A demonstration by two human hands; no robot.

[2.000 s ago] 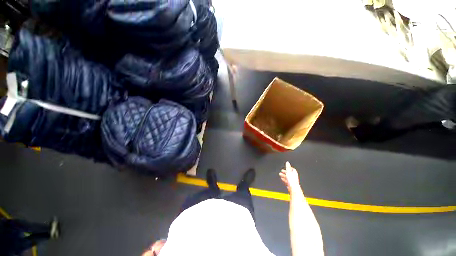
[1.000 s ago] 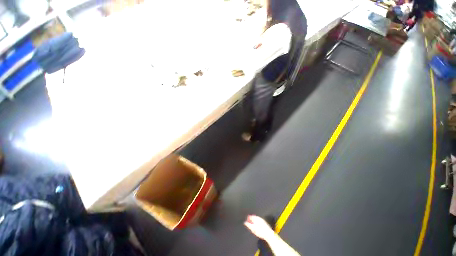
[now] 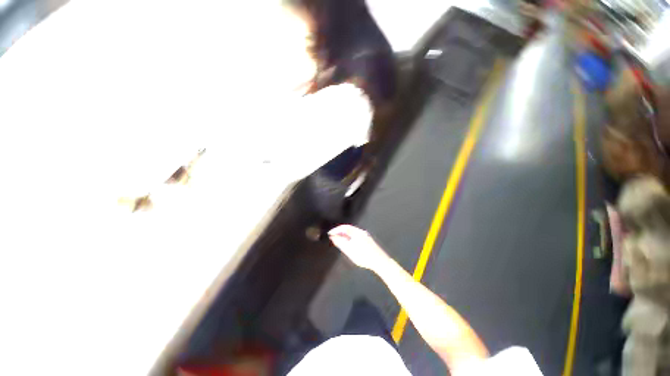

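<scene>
My right hand (image 3: 352, 244) is in front of me over the dark floor, beside the table's edge. It is small and blurred, with no object visible in it; the fingers' spread is unclear. My left hand is not in view. The large white-topped table (image 3: 110, 272) fills the left side and is overexposed. A few small brownish scraps (image 3: 138, 203) lie on it. A red edge of the carton (image 3: 231, 366) shows at the bottom, mostly cut off.
A person in dark and white clothes (image 3: 356, 55) leans at the table's edge ahead. Yellow lane lines (image 3: 452, 187) run along the grey floor to my right. Blurred beige and brown piles (image 3: 646, 235) stand at the far right, with a blue object (image 3: 593, 71) farther up.
The view has moved forward along the table. The person is nearer, the carton has slid almost out at the bottom, and the navy bundles have left view. My right arm reaches farther up the picture.
</scene>
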